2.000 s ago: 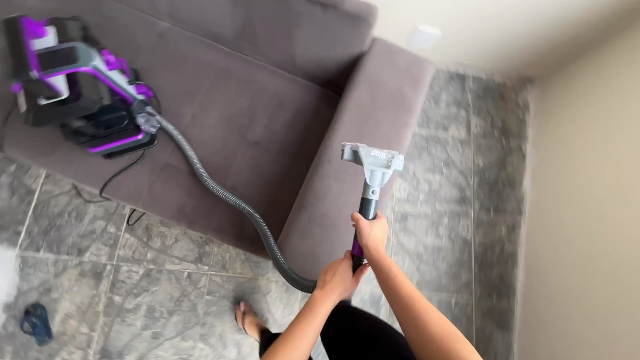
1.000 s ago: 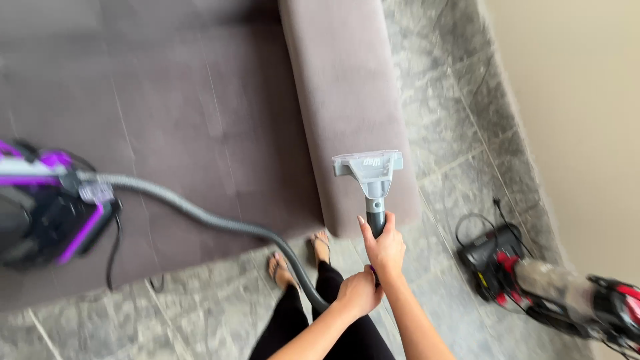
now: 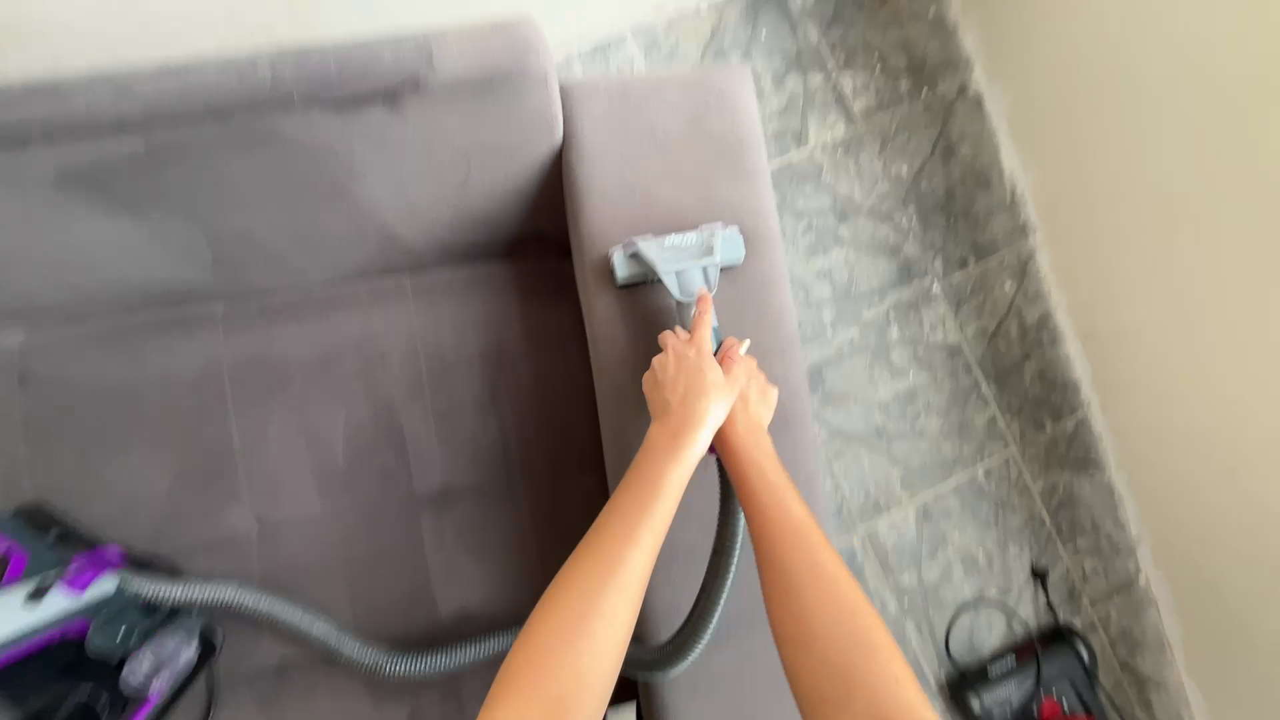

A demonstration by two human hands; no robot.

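Note:
The clear plastic upholstery nozzle (image 3: 685,258) lies across the sofa's armrest (image 3: 665,130), toward its far end. My left hand (image 3: 688,385) is closed around the nozzle's dark handle, one finger stretched along it toward the head. Just behind and to the right, my right hand (image 3: 750,400) grips the same handle, partly hidden by the left. From the handle a grey corrugated hose (image 3: 400,655) loops back over the armrest and under my left forearm to the purple and black cleaning machine (image 3: 90,620) on the seat at the lower left.
The grey sofa's backrest (image 3: 330,190) and seat (image 3: 330,440) lie left of the armrest. Grey floor tiles (image 3: 900,390) run between the armrest and a pale wall (image 3: 1160,300). A black and red appliance (image 3: 1030,675) with a cord stands at the lower right.
Both hands have carried the nozzle from near the armrest's front end toward its far end. The left hand has moved up the handle, ahead of the right. The view has shifted.

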